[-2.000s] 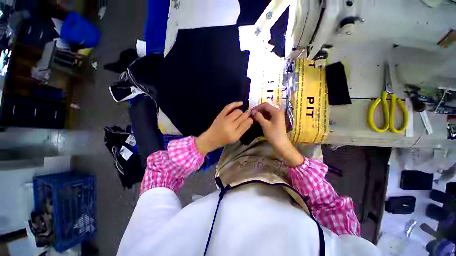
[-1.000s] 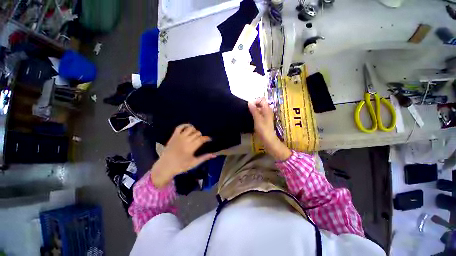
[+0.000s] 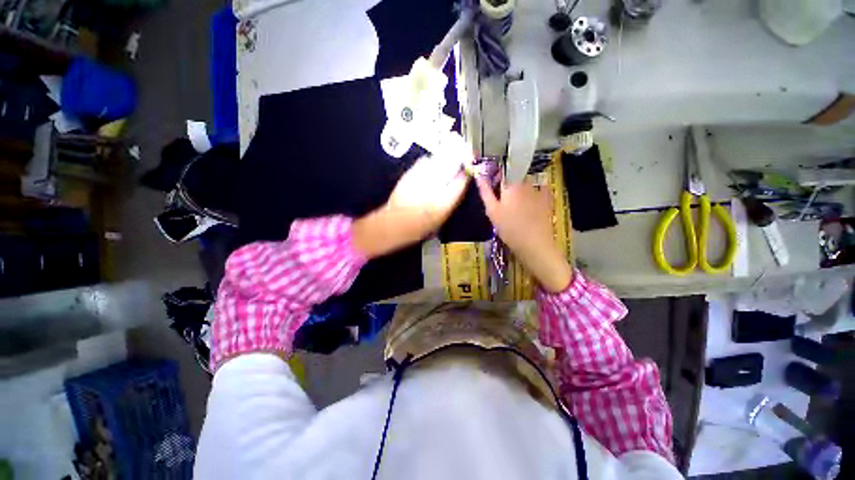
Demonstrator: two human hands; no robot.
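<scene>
A large black garment panel (image 3: 314,141) lies flat left of the sewing machine's needle area (image 3: 487,171). Dark cloth (image 3: 466,223) shows between my hands, below the fingertips; whether it is a separate piece is unclear. My left hand (image 3: 422,202) is over the panel's right side, its fingertips at the needle area and washed out by glare. My right hand (image 3: 525,217) comes from the right over the yellow tape (image 3: 465,267), fingertips close to the left ones. What the fingertips pinch cannot be made out.
A white arm-shaped part (image 3: 412,112) lies over the panel. A dark patch piece (image 3: 588,187) is right of the tape. Yellow-handled scissors (image 3: 696,234) lie farther right, beside small tools (image 3: 769,230). A blue crate (image 3: 131,412) stands on the floor at lower left.
My left hand has moved right and up from the panel's lower part to the needle area. My right hand has moved slightly right. The panel appears farther left and up, partly from the camera shifting.
</scene>
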